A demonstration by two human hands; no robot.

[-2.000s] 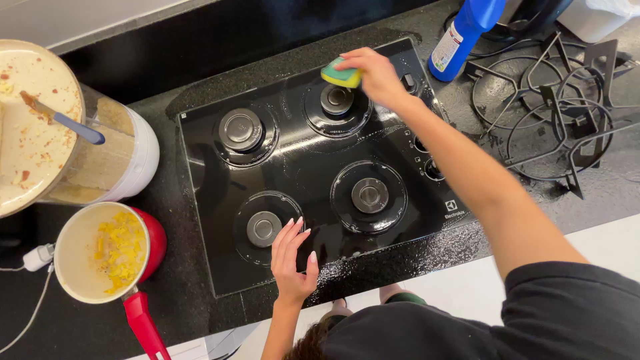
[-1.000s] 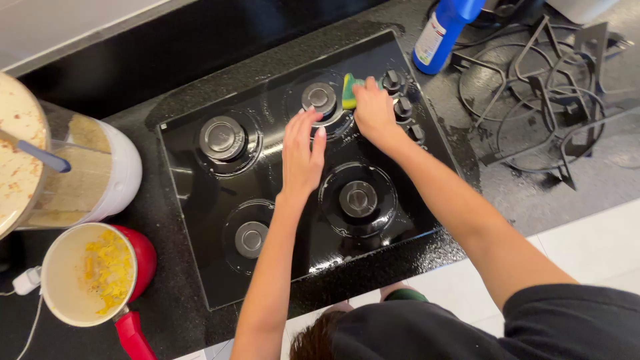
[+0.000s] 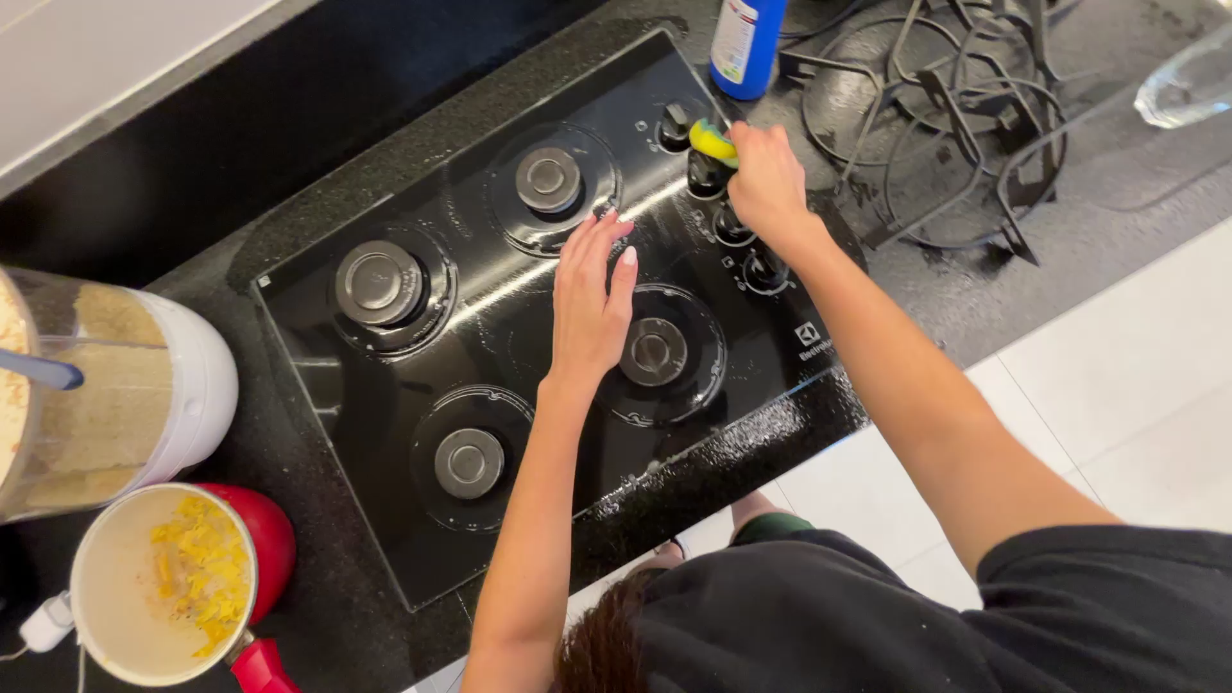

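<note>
My right hand (image 3: 770, 183) grips a yellow and green sponge (image 3: 712, 143) at the control knobs near the right edge of the black glass gas cooktop (image 3: 500, 337). The sponge is bent against the upper knobs, and my fingers partly hide it. My left hand (image 3: 592, 289) holds nothing; it lies over the middle of the cooktop with fingers extended, between the upper burner (image 3: 549, 180) and the lower right burner (image 3: 654, 352). Two more burners are on the left half. The wet glass shows streaks and foam around the burner rings.
Metal pan supports (image 3: 962, 125) lie on the wet dark counter at the right, beside a blue bottle (image 3: 749, 48). At the left are a large clear and white container (image 3: 197, 385) and a red pot (image 3: 274, 553) with yellow food scraps. A clear object (image 3: 1189, 82) is at the upper right.
My right hand with the sponge has moved from the upper burner to the knobs. My left hand has moved from the lower left burner to the cooktop's middle.
</note>
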